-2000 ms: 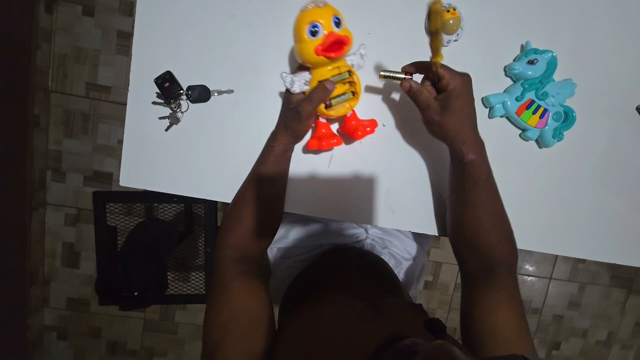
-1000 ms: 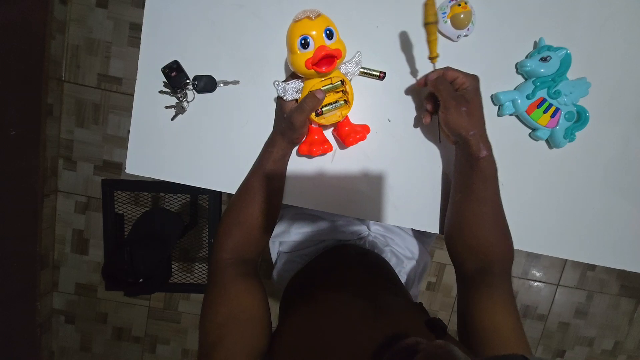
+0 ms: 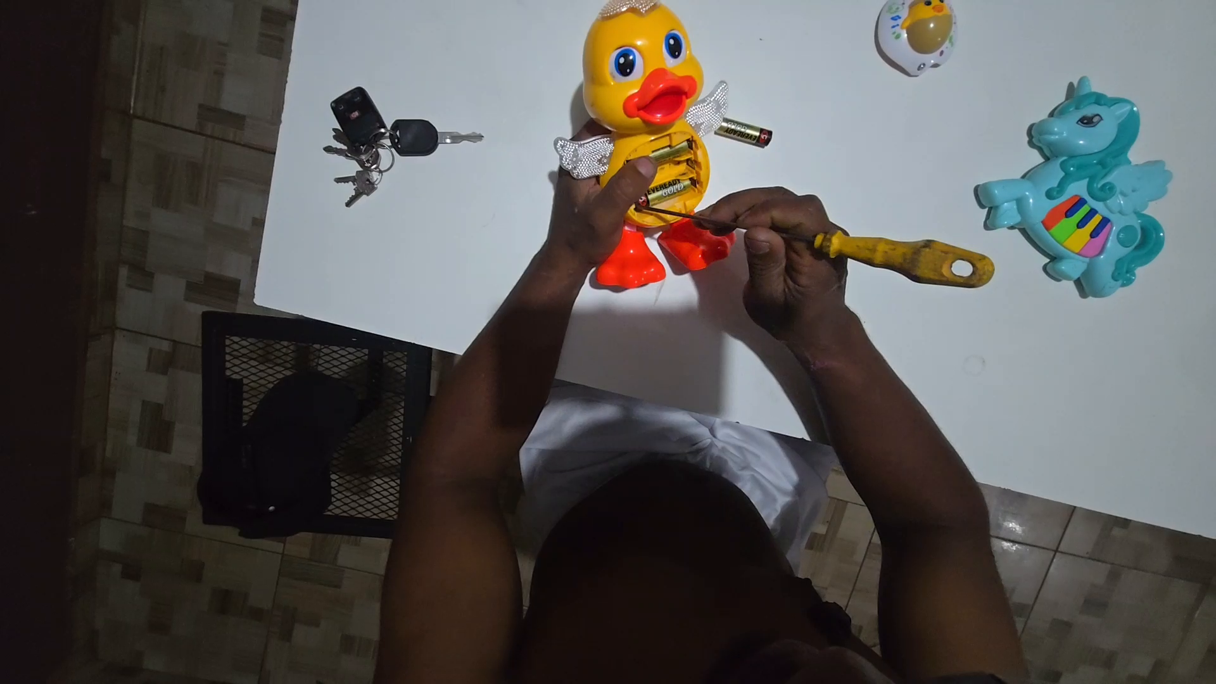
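Note:
A yellow toy duck (image 3: 608, 81) with orange feet lies face up on the white table, its belly battery compartment uncovered. My left hand (image 3: 594, 209) grips the duck's lower left side, thumb at the compartment's edge. Two AA batteries show in the compartment; the lower battery (image 3: 671, 193) lies beside the thumb. My right hand (image 3: 793, 252) holds a screwdriver (image 3: 912, 259) with a worn yellow handle by its shaft. The screwdriver's tip is at the left end of the lower battery. A loose AA battery (image 3: 744, 131) rests on the table by the duck's right wing.
A bunch of keys (image 3: 413, 138) with a black remote lies at the left of the table (image 3: 494, 47). A turquoise unicorn toy (image 3: 1083, 190) lies at the right, and a small white toy with a chick (image 3: 917, 36) at the top. A black mesh chair (image 3: 375, 418) stands below the left edge.
My right hand has laid the loose battery beside the wing, taken the screwdriver from near the chick toy and brought its tip to the compartment. My left hand has stayed on the duck.

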